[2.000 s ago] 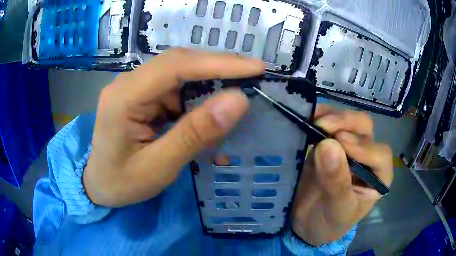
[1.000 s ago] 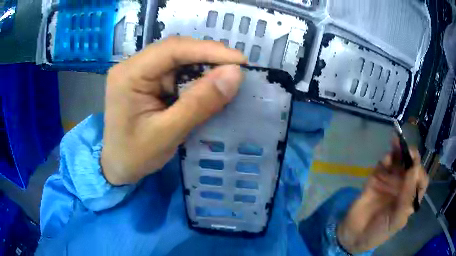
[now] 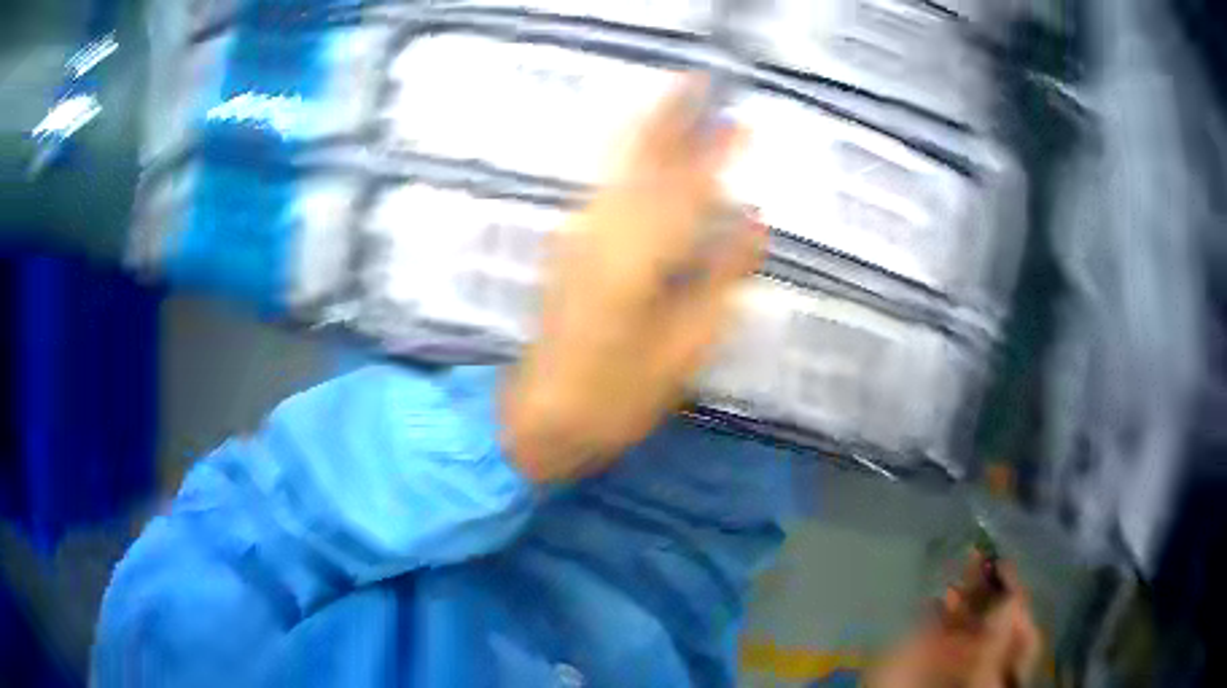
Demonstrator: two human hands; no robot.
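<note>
The head view is badly blurred. My left hand (image 3: 626,289) is over the middle of the tray (image 3: 353,168), fingers pointing up, and I cannot tell if it touches or holds anything. Several pale phone middle frames (image 3: 464,114) lie in the tray pockets around it. My right hand (image 3: 962,645) is low at the right, cut off by the bottom edge. A dark thin piece, the tweezers (image 3: 990,558), shows at its fingers. Blue film (image 3: 249,175) lies over the tray's left part.
The blue smock sleeve (image 3: 390,457) is below the tray. A deep blue crate (image 3: 81,390) stands at the left. A dark green surface (image 3: 81,175) is at the upper left. Pale blurred sheets (image 3: 1130,269) hang at the right. Grey floor with a yellow line (image 3: 801,659) shows below.
The middle frame is no longer seen held before my smock. My left hand has moved right and over the tray. My right hand is lower, and more of the tray shows.
</note>
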